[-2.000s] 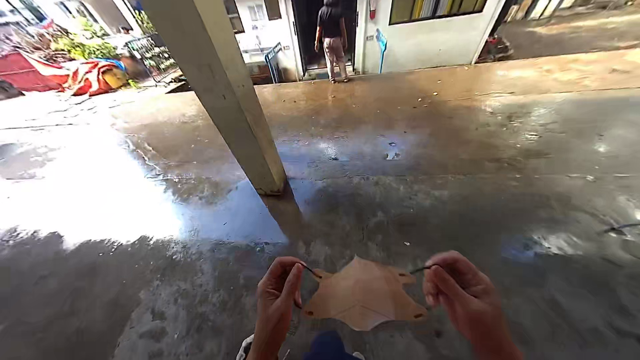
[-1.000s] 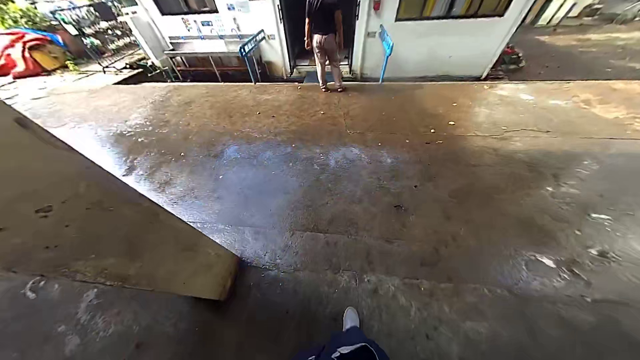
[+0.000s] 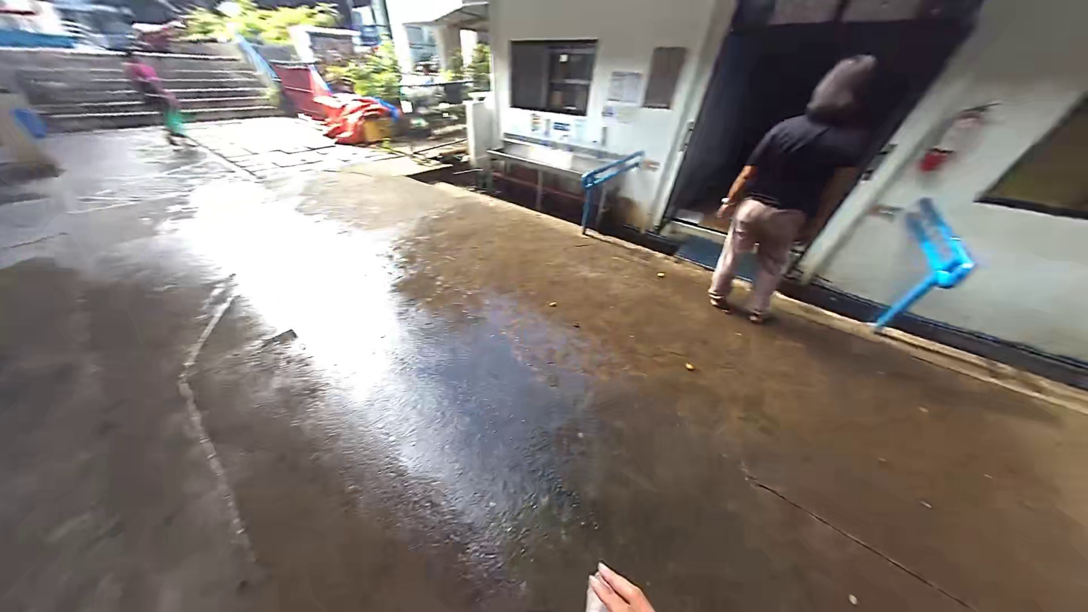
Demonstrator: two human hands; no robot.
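Note:
Only the fingers of one hand show at the bottom edge, a little right of the middle; they come up from the lower right, and I take them for my right hand [image 3: 620,592]. The fingers lie close together, and the palm is cut off by the frame. A small pale thing [image 3: 594,600] shows at the left side of the fingers; whether it is held cannot be told. My left hand is out of view. The face mask seen earlier cannot be made out.
Wet concrete ground [image 3: 510,442] with a crack runs to a white building. A person [image 3: 778,178] stands at its dark doorway, between blue metal rails [image 3: 608,178]. A fire extinguisher [image 3: 943,149] hangs on the wall. Far left, another person [image 3: 153,93] is near concrete steps [image 3: 161,81].
Two seconds ago both hands held a tan face mask by its ear loops; one second ago neither hand showed. The view has swung left and come closer to the doorway.

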